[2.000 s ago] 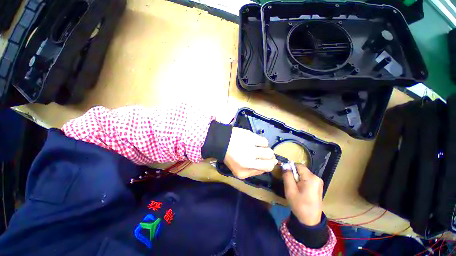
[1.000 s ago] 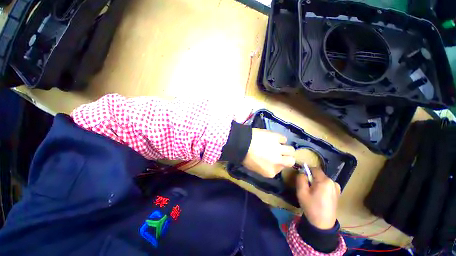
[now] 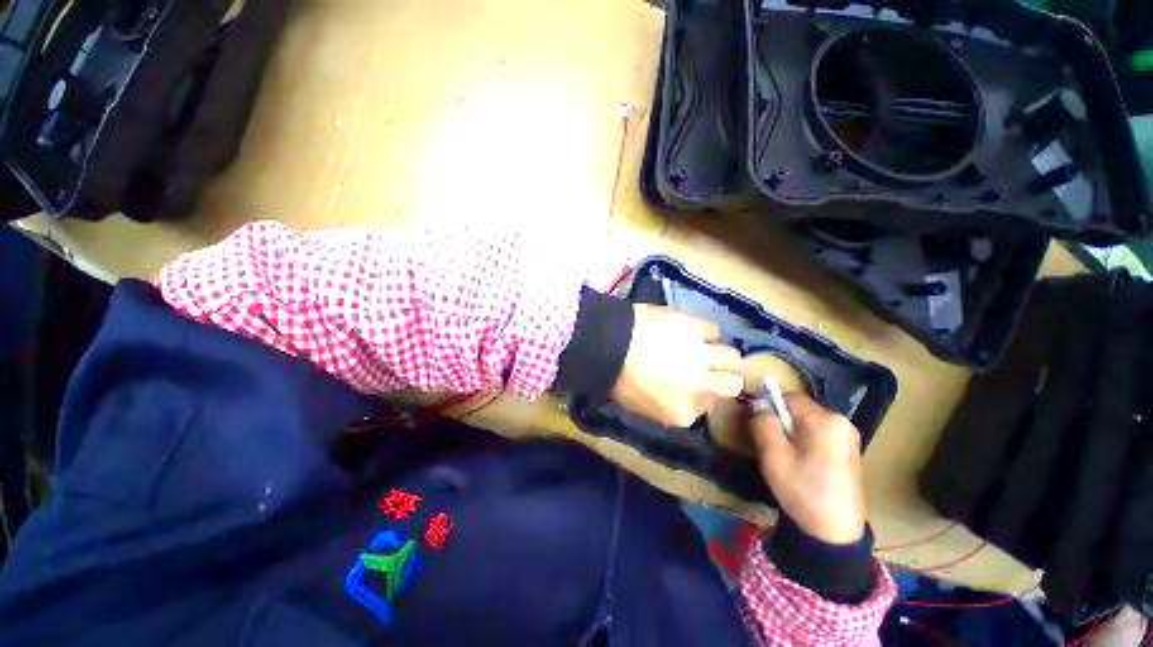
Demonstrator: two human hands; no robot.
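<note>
A black housing (image 3: 850,367) with a round opening lies flat on the bench in front of me. My left hand (image 3: 680,367) reaches over its left part, fingertips pinched together at the round opening; what they pinch is hidden. My right hand (image 3: 812,465) is at the opening's right side, holding a small white item (image 3: 778,405) between thumb and fingers. The fingertips of both hands nearly meet. A thin red wire lead (image 3: 620,171) runs along the bench above the housing, with a small pale end.
Stacked housings (image 3: 942,209) stand at the upper right. More black shells stand on edge at the far left (image 3: 164,120) and right (image 3: 1056,436). Red wires (image 3: 942,544) lie at the lower right bench edge; others show below my left forearm. The tan bench (image 3: 367,114) has tiny specks.
Since the oldest frame the view has shifted, and the housing and both hands appear further right. The red lead above the housing shows more fully. Both hands still work at the round opening.
</note>
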